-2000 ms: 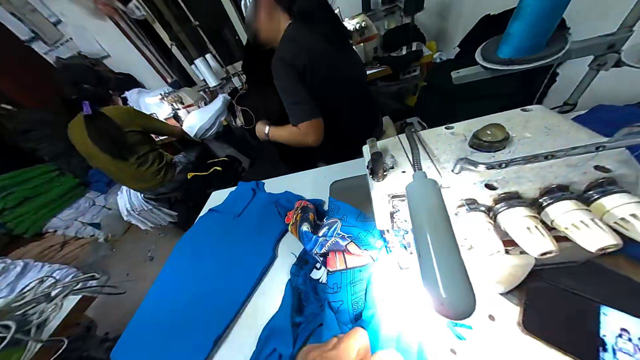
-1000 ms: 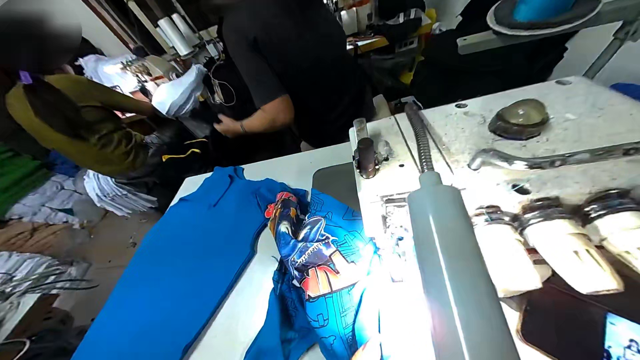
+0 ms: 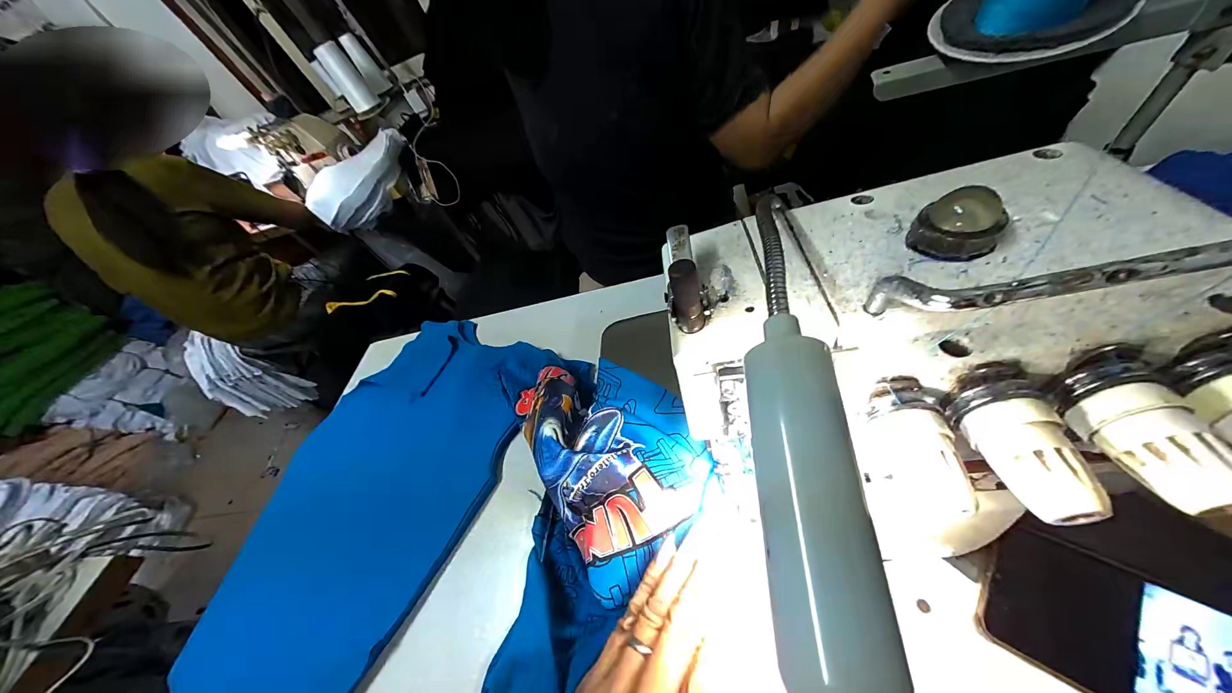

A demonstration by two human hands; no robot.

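My left hand [image 3: 650, 621], with a ring on one finger, lies on the edge of a printed blue fabric piece [image 3: 626, 491], beside the lit needle area of an industrial sewing machine [image 3: 1039, 231]. Its fingers are extended; glare washes out part of the hand. The bunched fabric, with a colourful print, reaches up to the machine's presser area, where bright light hides the detail. A larger plain blue garment piece [image 3: 356, 500] lies flat to the left on the white table. My right hand is not in view.
A grey lamp tube [image 3: 823, 520] stands before the machine head, with cream tension knobs [image 3: 1011, 443] and a phone [image 3: 1059, 597] to its right. A dark-clothed person [image 3: 626, 125] stands behind the table. Another person [image 3: 183, 250] sits at a machine at left, near stacked cloth [image 3: 241, 371].
My left hand shows more fully than one second ago. The standing person's arm, low over the dark cloth before, is now raised at the right. The view has shifted closer to the machine.
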